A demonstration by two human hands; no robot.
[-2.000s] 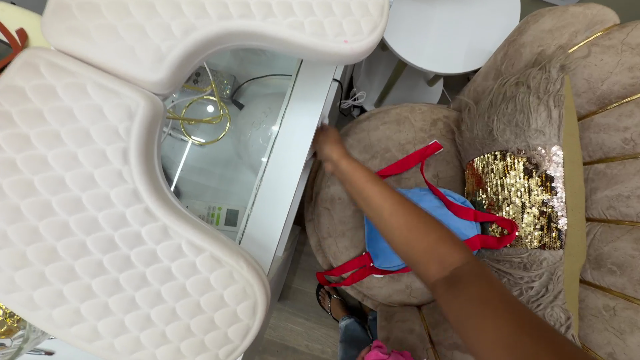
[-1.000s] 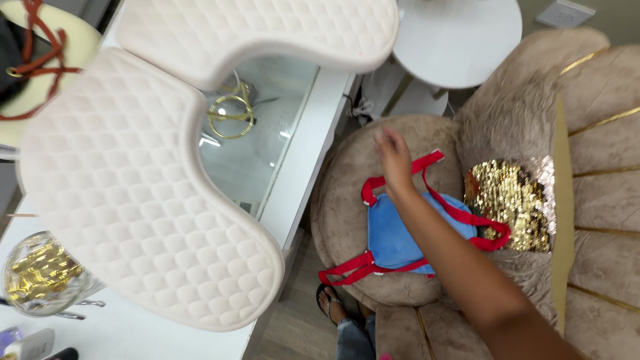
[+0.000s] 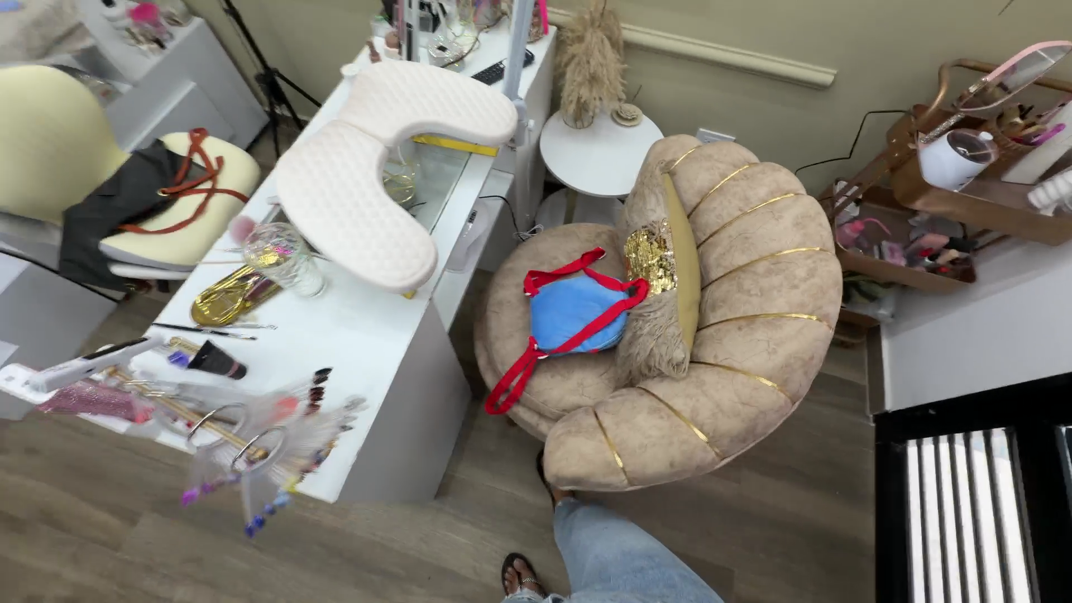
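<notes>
Neither of my hands shows in the head view. A small blue bag with red straps (image 3: 578,313) lies on the seat of a taupe velvet armchair (image 3: 754,276) with gold trim. Beside it, against the backrest, leans a cushion with gold sequins (image 3: 651,260) and shaggy edges. A white quilted, curved arm rest (image 3: 335,184) stands on a white desk with a glass inset (image 3: 435,180). Closer to me on that desk are a clear glass jar (image 3: 289,264), a gold dish (image 3: 222,297), a black tube (image 3: 218,360) and fans of nail samples (image 3: 268,435).
A round white side table (image 3: 599,155) stands behind the armchair. At the right is a trolley with copper-coloured trays (image 3: 938,188). A cream chair (image 3: 230,167) holding a black cloth with red-brown straps stands left. My legs in jeans (image 3: 620,553) are beside the armchair, on wood-look floor.
The hand and arm that reached across the bag over the armchair have left the view. The view has pulled back, showing more of the room.
</notes>
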